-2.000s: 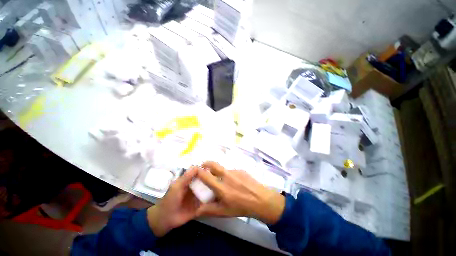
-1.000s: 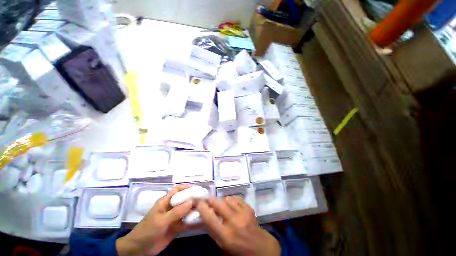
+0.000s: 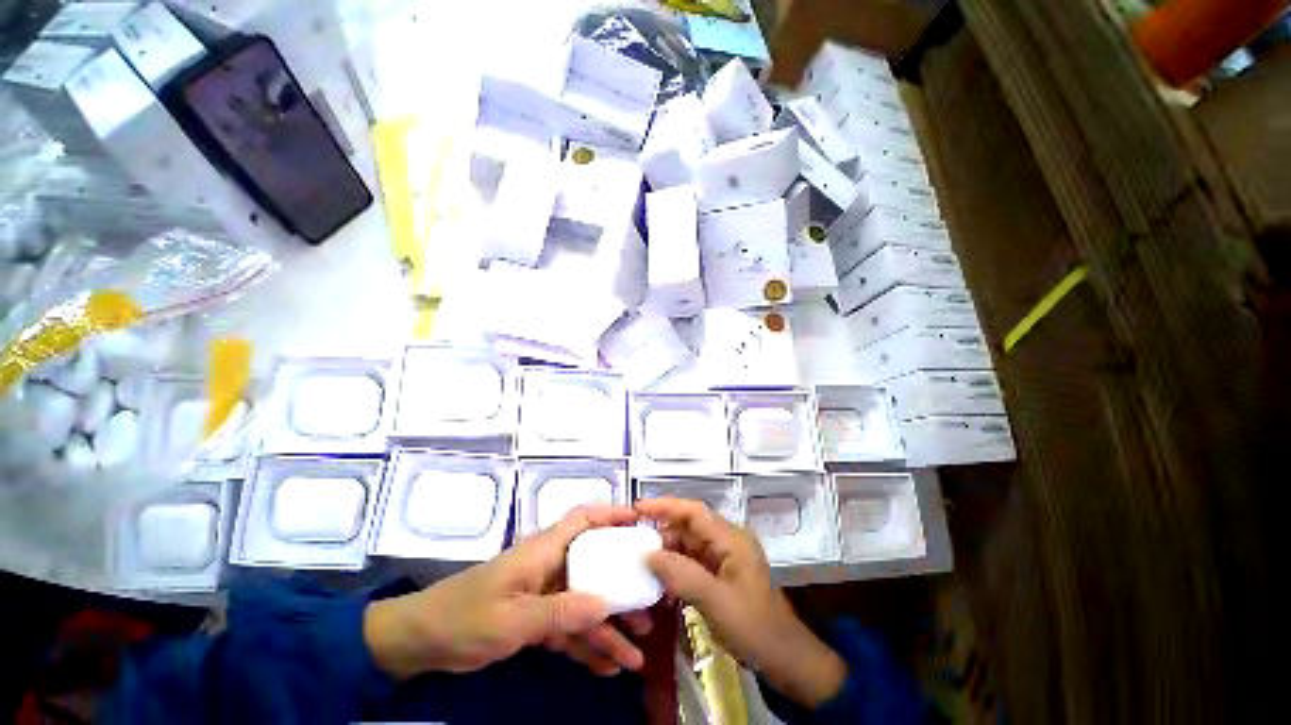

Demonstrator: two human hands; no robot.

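Observation:
A rounded glossy white case [image 3: 615, 568] is held between my two hands, low and in front of the table edge. My left hand [image 3: 517, 602] grips it from the left, with fingers under it. My right hand [image 3: 722, 584] holds its right side with thumb and fingertips. Open white box bases stand in two rows along the table edge. Those at left, such as one base [image 3: 310, 511], hold white cases. The far right bases, such as this one [image 3: 878, 518], show no raised case. My hands partly hide the middle front boxes.
Jumbled white boxes [image 3: 743, 252] lie behind the rows, with stacked boxes [image 3: 946, 371] at right. A clear bag of cases [image 3: 85, 404] lies left. A dark-screened phone [image 3: 269, 139] leans on white boxes. Yellow strips [image 3: 404, 213] lie between. A carton [image 3: 850, 40] is at the back.
The view has swung from the left of the table to the box rows. Earlier my hands held white items over the table edge; now one case shows flat and clear between them.

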